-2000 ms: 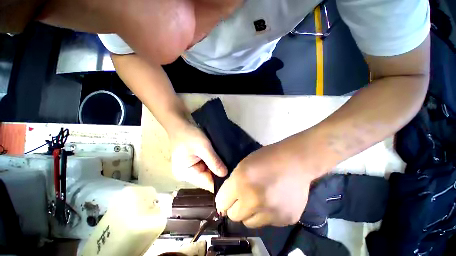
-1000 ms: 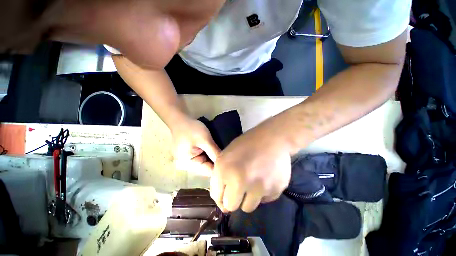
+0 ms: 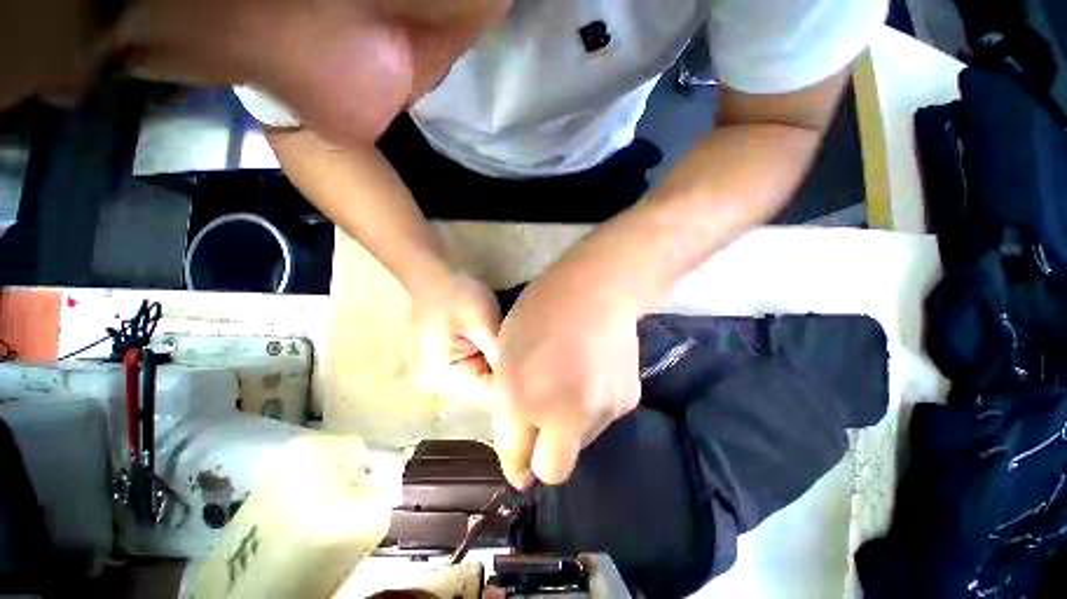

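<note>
Black cloth pouch piece [image 3: 784,427] lies right of the needle area, spread over the cream table, with a pale zipper line near its upper edge. My left hand [image 3: 570,369], the one on the picture's right, pinches its edge, fingertips down beside the dark metal needle parts [image 3: 497,505]. My right hand [image 3: 454,334], on the picture's left, holds the cloth just behind; its fingertips are partly hidden by my left hand. A brown ribbed metal cover [image 3: 448,477] is left of the fingertips and looks closed.
White machine head [image 3: 187,456] with a pale yellow cover [image 3: 287,521] is at lower left; a red and black tool [image 3: 138,427] stands on it. Black pieces [image 3: 995,468] are heaped at far right. A person's white-shirted torso [image 3: 550,82] fills the top, a blurred head part at upper left.
My left hand and forearm have moved left and up in the picture. The pouch has swung round and spread up and right, and its strip end behind the hands is now mostly hidden.
</note>
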